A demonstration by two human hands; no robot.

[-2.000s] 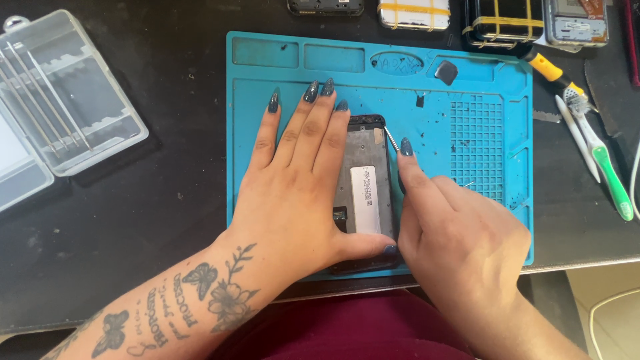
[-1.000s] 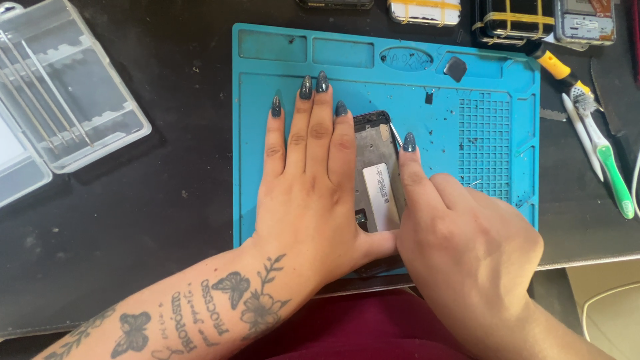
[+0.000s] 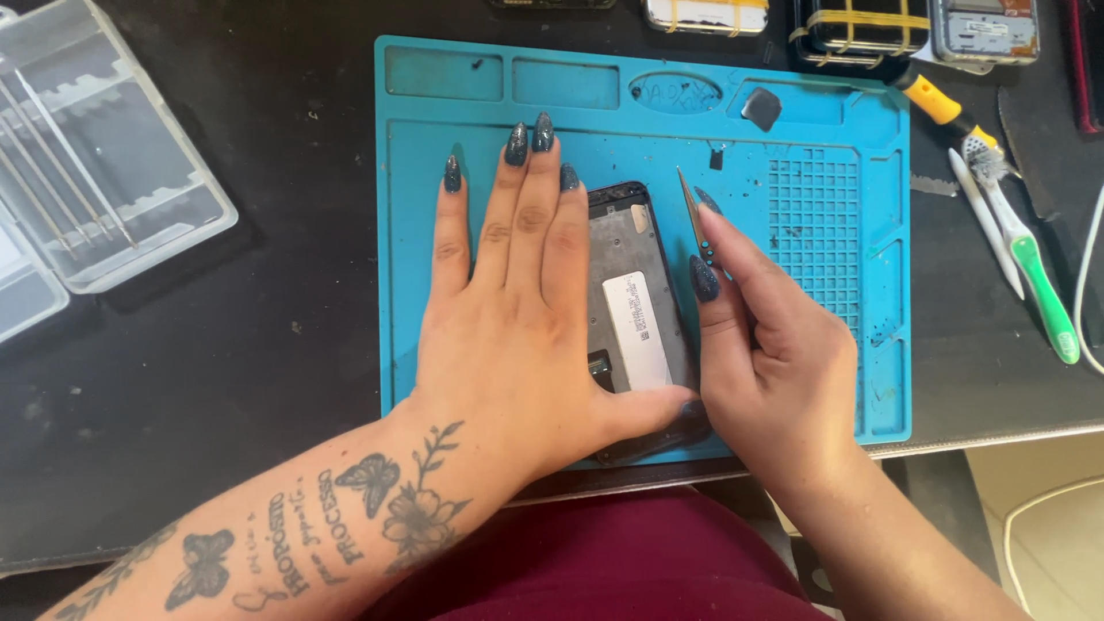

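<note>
A dark phone frame [image 3: 638, 250] with a white label lies on the blue silicone repair mat [image 3: 690, 129], partly hidden by my left hand [image 3: 517, 319]. That hand lies flat, palm down, over the frame's left part, fingers extended and thumb across its lower end. My right hand [image 3: 768, 345] is just right of the frame and grips metal tweezers [image 3: 690, 203] between thumb and fingers. The tweezers point up and to the left, with their tip over the mat, off the frame. A small black piece [image 3: 716, 159] lies on the mat above the tip.
A clear plastic case [image 3: 164, 207] with thin metal tools is at the left. Rubber-banded phones [image 3: 862, 21] stand along the back. A green-and-white brush [image 3: 1026, 250], a white pen-like tool [image 3: 983, 220] and a yellow-handled tool [image 3: 936, 99] lie right of the mat. The table's front edge is close.
The tweezers have moved off the frame's right edge to above the mat. My right hand has turned, so more of its thumb and fingers shows. The left hand still presses on the frame.
</note>
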